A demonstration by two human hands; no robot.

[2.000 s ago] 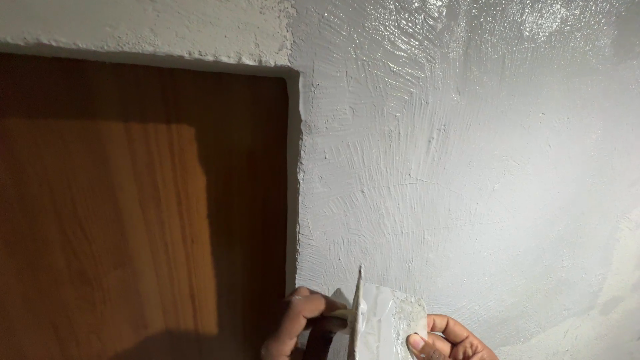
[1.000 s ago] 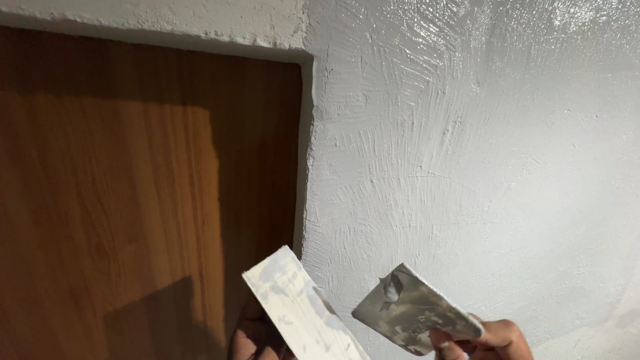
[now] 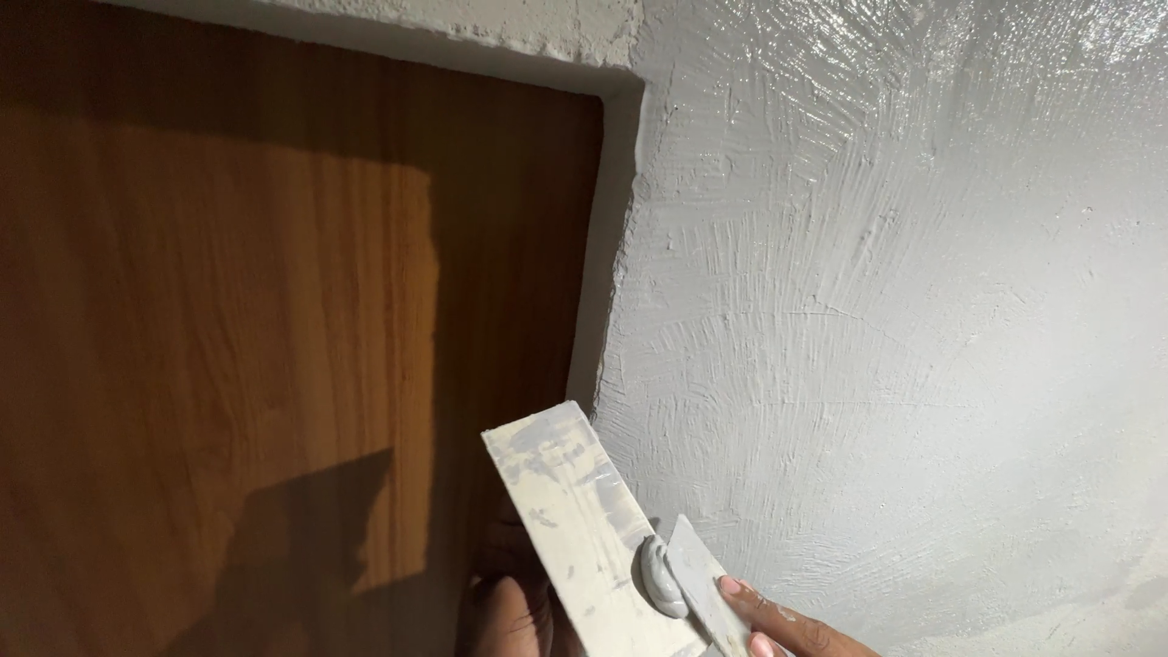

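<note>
My left hand (image 3: 511,607), at the bottom centre, holds a long flat rectangular blade (image 3: 570,520) from behind; its pale face is smeared with grey. A lump of wet grey putty (image 3: 662,577) lies on the blade's right side. My right hand (image 3: 789,625) grips a smaller flat scraper (image 3: 704,584), fingers on its right side, with its edge against the putty. Part of my left hand is hidden behind the blade and in shadow. Beyond both tools stands a wall (image 3: 821,365) with a wet, ridged grey-white coat.
A brown wood-grain panel (image 3: 274,301) sits recessed on the left, with shadows across it. The rough plaster edge of the opening (image 3: 616,219) runs down beside it and across its top. Rougher pale plaster (image 3: 547,27) lies above.
The two tools, apart a second ago, are now together, the smaller scraper at the putty on the long blade. The scraper has turned and moved toward the long blade.
</note>
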